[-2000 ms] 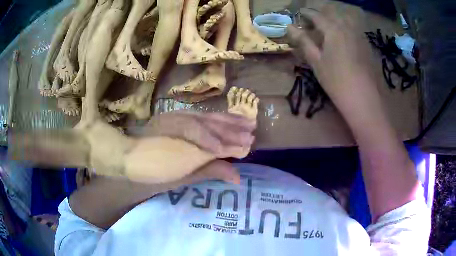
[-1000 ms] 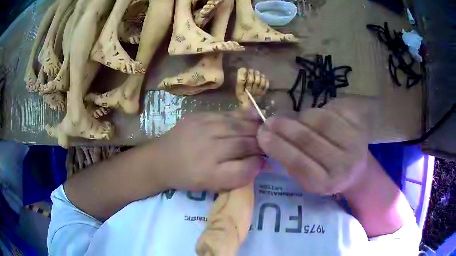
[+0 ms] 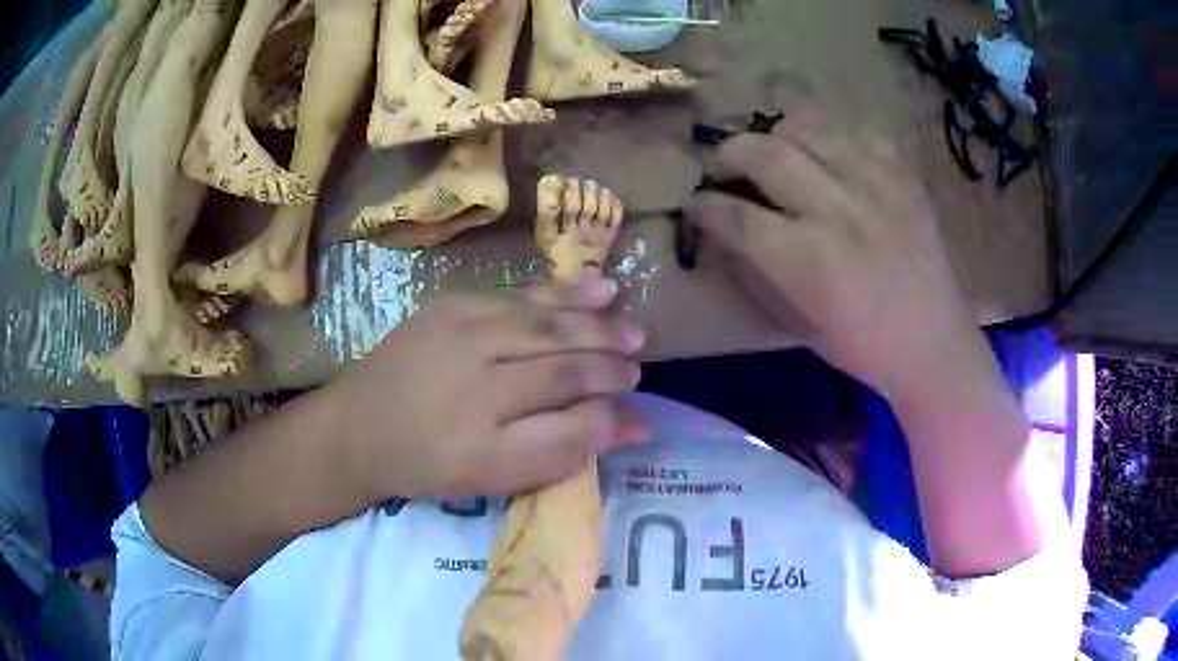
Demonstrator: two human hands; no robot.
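My left hand (image 3: 497, 394) is closed around the tan model leg (image 3: 536, 555). Its foot and toes (image 3: 578, 213) point up the view, above my fingers; the leg's knobbly end is at the bottom edge. My right hand (image 3: 827, 239) is over the loose heap of black strap pieces (image 3: 687, 235), its fingertips among them and hiding most of the heap. Blur hides whether the fingers grip a strap. A thin pale stick (image 3: 678, 20) lies on the white dish (image 3: 633, 29) at the top.
Several model legs (image 3: 168, 194) are piled at the left, with feet near the dish. A second black strap heap (image 3: 975, 116) lies at the right beside a white scrap (image 3: 1008, 67). Shiny tape (image 3: 368, 310) covers part of the cardboard. Blue surfaces show below the table edge.
My right hand has left the foot and moved to the strap heap. The stick it held at the toes now rests on the dish. My left hand still holds the leg.
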